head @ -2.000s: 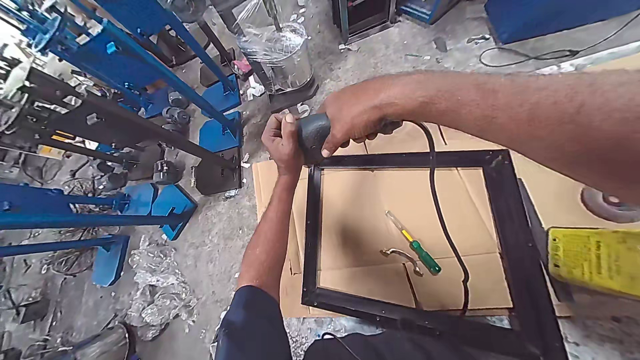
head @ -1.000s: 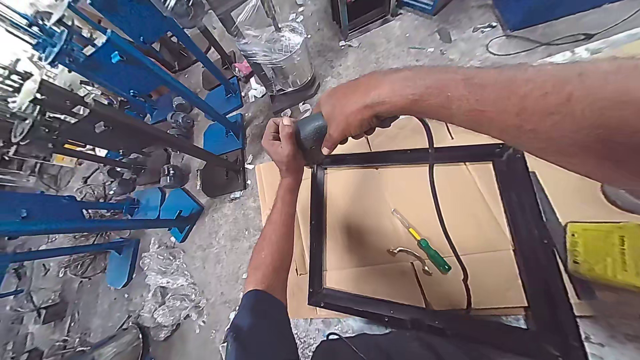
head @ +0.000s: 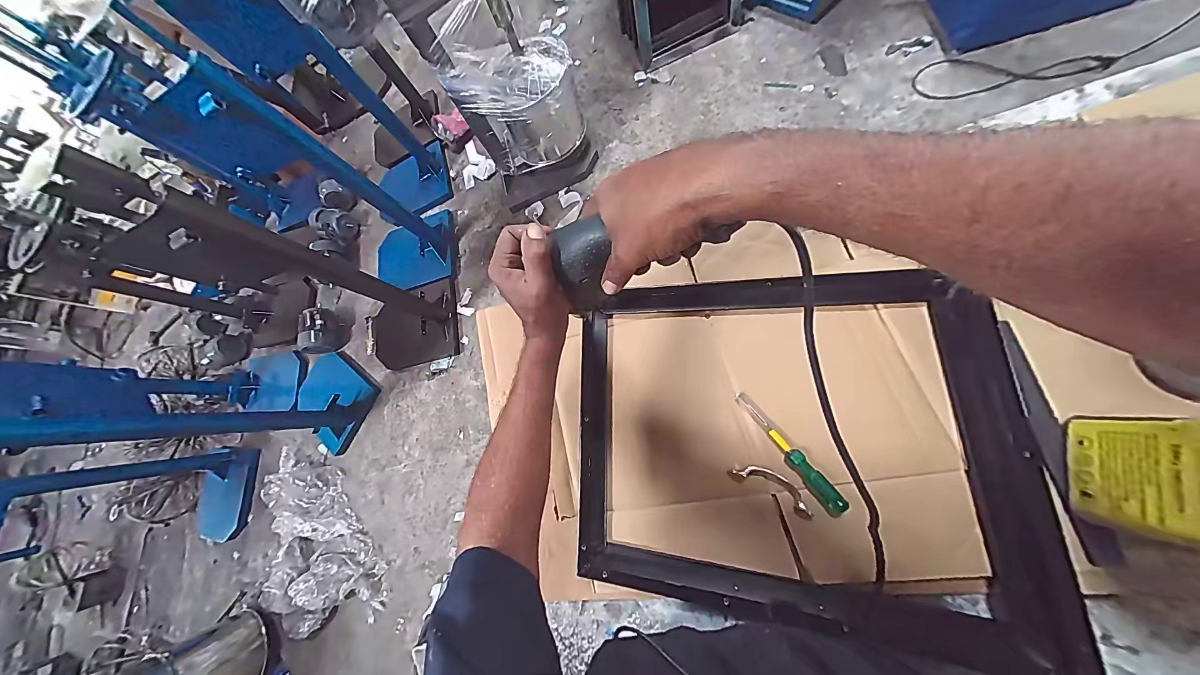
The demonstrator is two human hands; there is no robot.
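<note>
My right hand (head: 656, 211) is wrapped around a dark corded power tool (head: 581, 258), held at the upper left corner of a black frame (head: 769, 292). The tool's working end is hidden. My left hand (head: 532, 277) is at the tool's left side, thumb up and fingers curled; whether it grips the tool or a small part cannot be told. A black cord (head: 830, 412) hangs across the frame's opening. Inside the opening, a screwdriver with a green handle (head: 816, 483) lies beside a curved metal handle (head: 773, 483) on cardboard (head: 684, 394).
Blue metal stands (head: 309, 412) and dark ones (head: 412, 328) crowd the left. Crumpled clear plastic (head: 319, 544) lies on the concrete floor. A plastic-wrapped metal cylinder (head: 539, 112) stands beyond my hands. At right is a yellow box (head: 1134, 478) bearing writing. A loose cable (head: 1012, 80) lies at upper right.
Both hands and the power tool keep nearly the same place at the frame's corner. The view has shifted slightly.
</note>
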